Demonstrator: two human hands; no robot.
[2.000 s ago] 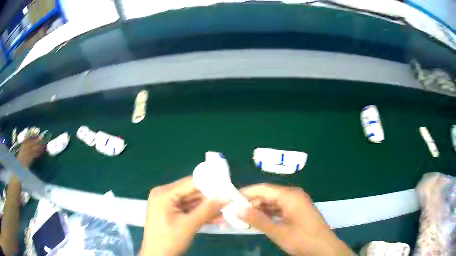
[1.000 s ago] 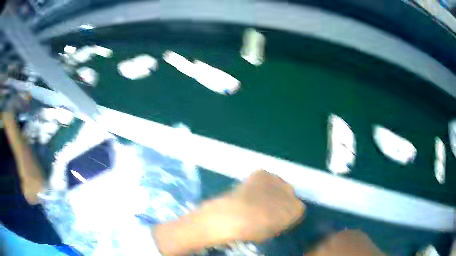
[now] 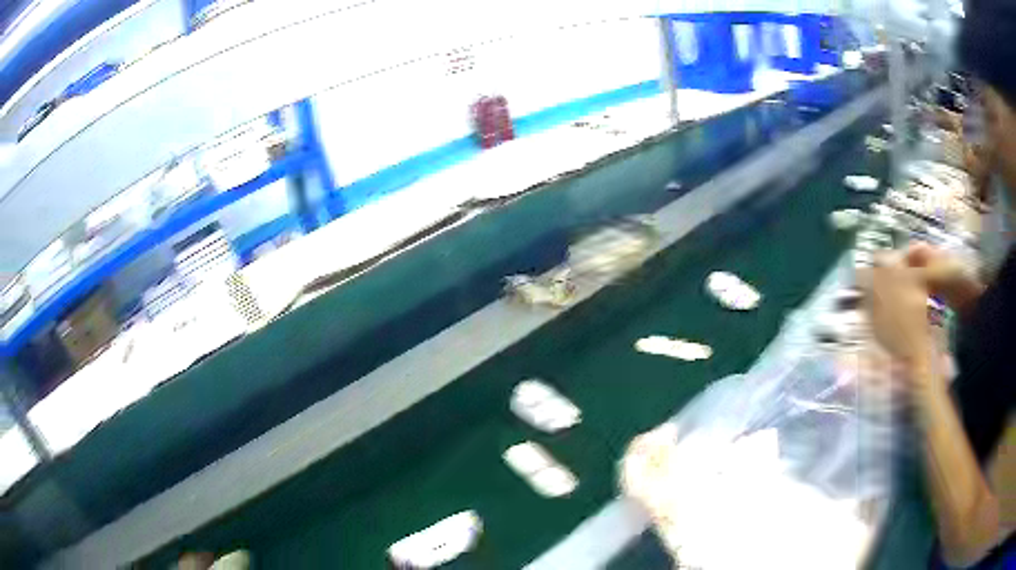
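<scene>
Small white parts lie on the dark green belt nearest me: a body shell (image 3: 436, 541) at the bottom, a white piece (image 3: 539, 469) above it and another shell (image 3: 545, 405) further up. A blurred skin-coloured patch at the bottom left edge looks like fingertips, perhaps of my left hand (image 3: 195, 561), cut off by the frame. A small cream piece (image 3: 232, 561) is right beside it; whether it is held cannot be told. My right hand is not in view.
A large clear bag (image 3: 769, 468) of pale parts stands at the belt's near edge. Beyond it, another worker's hands (image 3: 897, 295) are over parts. A grey rail (image 3: 368, 418) carries grouped shells (image 3: 607, 251). A thin piece (image 3: 673, 349) and shell (image 3: 732, 291) lie farther along.
The view has swung from the left bag and phone to the right along the line. My two hands have left the middle; only the patch at the bottom left shows.
</scene>
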